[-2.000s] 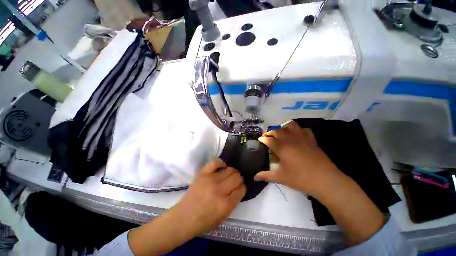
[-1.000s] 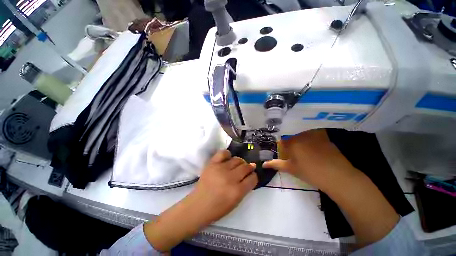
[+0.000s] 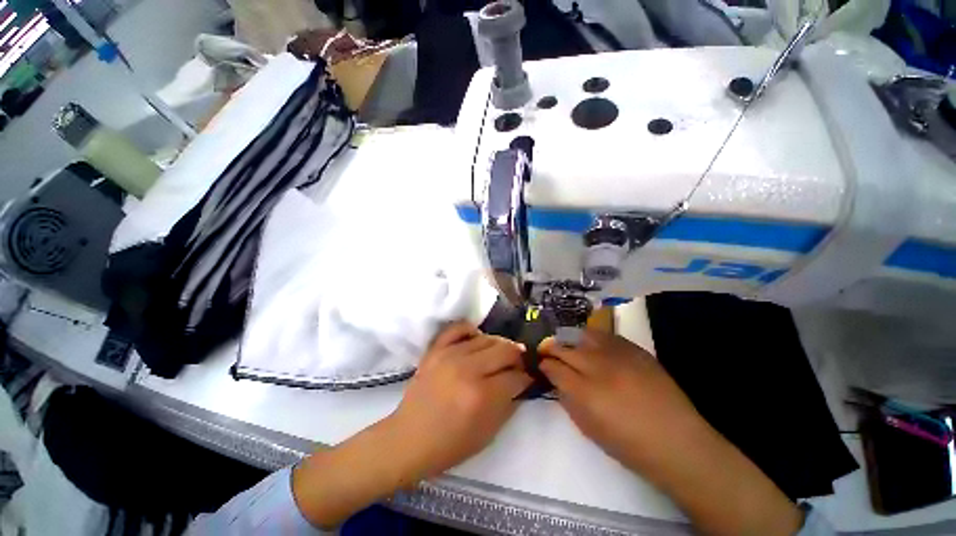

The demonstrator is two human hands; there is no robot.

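Note:
The black cuff (image 3: 512, 325) lies under the needle area of the white sewing machine (image 3: 671, 136), joined to a white sleeve piece (image 3: 362, 267) spread to the left. My left hand (image 3: 466, 387) grips the cuff's left front part with bent fingers. My right hand (image 3: 598, 382) pinches the cuff close in front of the presser foot (image 3: 567, 335). The fingertips of both hands nearly meet, and they hide most of the cuff. The needle tip cannot be made out.
A striped sleeve stack (image 3: 246, 199) lies left of the machine. Flat black cuff pieces (image 3: 750, 393) lie right of the needle. A dark tray or phone (image 3: 910, 471) with a pink tool (image 3: 920, 426) is far right. A ruler-marked edge (image 3: 477, 505) runs along the front.
The machine and table appear shifted right and slightly down in view. My right hand has turned and drawn its fingers together beside my left. Less of the cuff shows between the hands.

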